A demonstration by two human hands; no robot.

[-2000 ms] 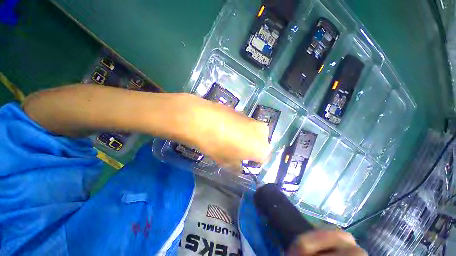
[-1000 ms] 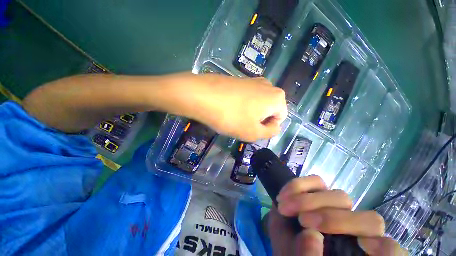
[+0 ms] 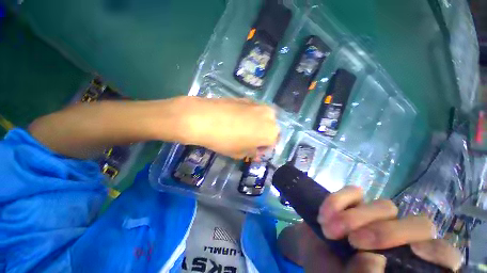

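Observation:
The clear blister tray (image 3: 368, 101) holds several black phone assemblies, backs up. My left hand (image 3: 237, 127) is over the middle of the tray, fingers bent down at the top end of a phone assembly (image 3: 253, 177) in the near row. Whether the fingertips pinch a screw or touch the phone is too blurred to tell. My right hand (image 3: 374, 226) is closed around the black electric screwdriver (image 3: 301, 192). Its nose points up-left, just right of that phone and my left fingertips. The bit's contact is not clear.
A second phone tray (image 3: 125, 154) lies low at the left, partly under my left forearm. Stacked clear blister trays (image 3: 435, 192) stand at the right, with a thin dark cable near them. Another phone assembly (image 3: 192, 166) lies at the tray's near left.
The view has shifted, so the tray appears further left. My left fingers now point down at the near-row phone. The screwdriver nose has moved from over that phone to just right of it.

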